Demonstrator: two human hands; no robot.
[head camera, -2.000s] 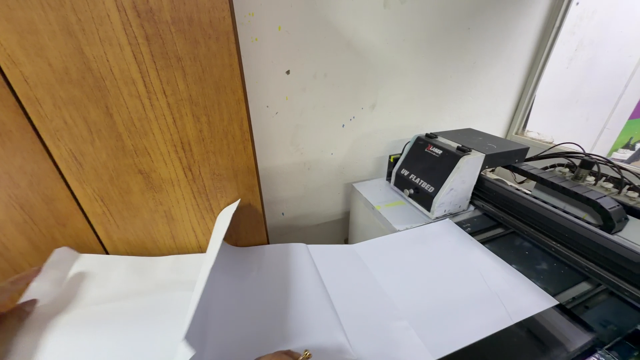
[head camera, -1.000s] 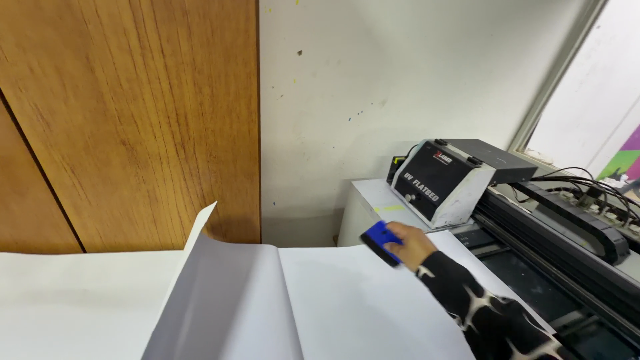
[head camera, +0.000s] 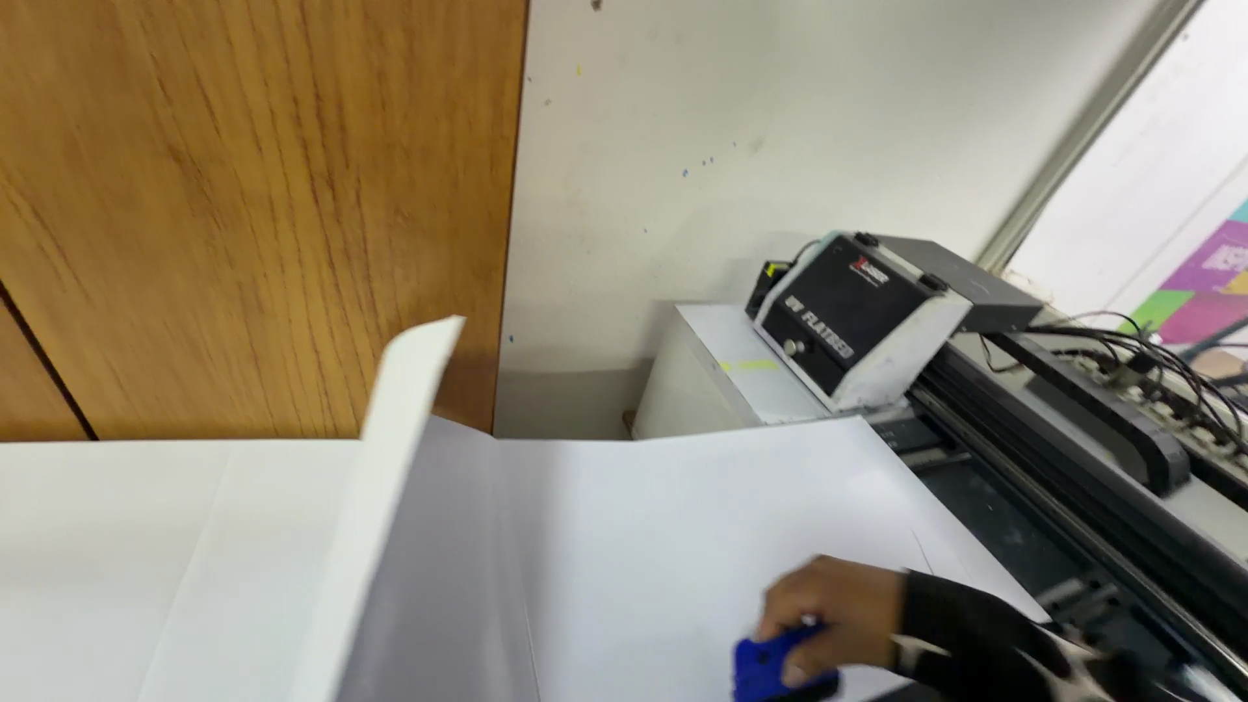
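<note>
My right hand, in a black and white patterned sleeve, grips a blue squeegee with a dark edge. It presses on or hovers just over a large white sheet at the lower right. A raised flap of white sheet stands up left of the hand, its top curling over. Further left lies more white sheet, with a faint crease. My left hand is out of the frame.
A UV flatbed printer with a dark rail and cables stands at the right, against the sheet's edge. Wooden panels and a pale wall rise behind.
The right hand with the blue squeegee, first seen one second ago near the sheet's far edge, has moved toward me. The left hand, at the far left two seconds ago, has gone from view.
</note>
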